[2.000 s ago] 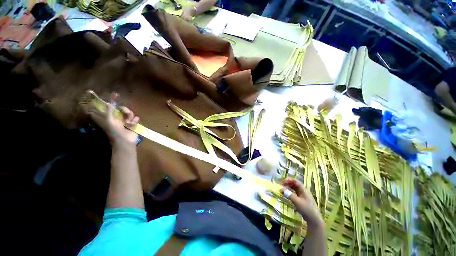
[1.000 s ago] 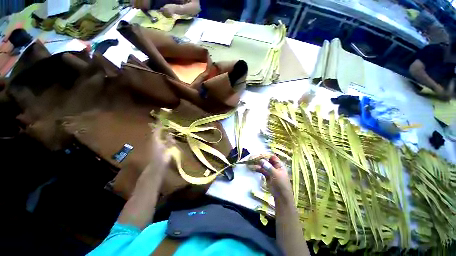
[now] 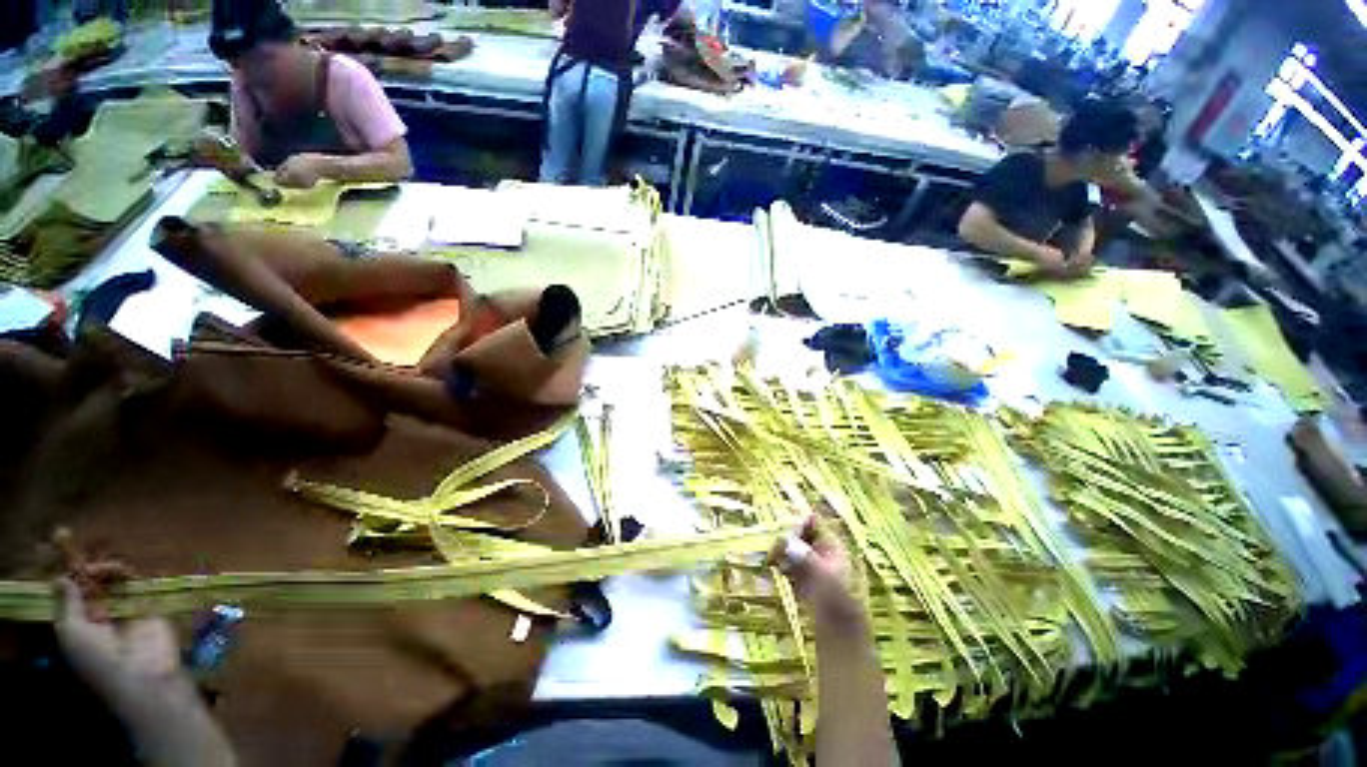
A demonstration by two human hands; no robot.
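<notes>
A long yellow-olive strap strip (image 3: 450, 578) is stretched nearly level across the view. My left hand (image 3: 113, 622), at the far left, is blurred and has its fingers around the strip, which runs on past it to the picture's edge. My right hand (image 3: 817, 570) pinches the strip's right end above the laid-out strip pile (image 3: 900, 540). Something white shows on a right finger. Loose strips (image 3: 435, 510) lie looped on the brown sheet (image 3: 360, 659) behind the held strip.
A second strip pile (image 3: 1154, 525) lies farther right. Flat panels (image 3: 592, 270), a blue tray (image 3: 930, 375) and a black lump (image 3: 1085, 372) are on the white table (image 3: 645, 659). A person (image 3: 308, 113) works across at left, another (image 3: 1049, 195) at right; a third stands behind.
The strip, curved and slack a second ago, is now stretched out. My left hand has moved left, away from my right hand. The view has tilted up, showing more people.
</notes>
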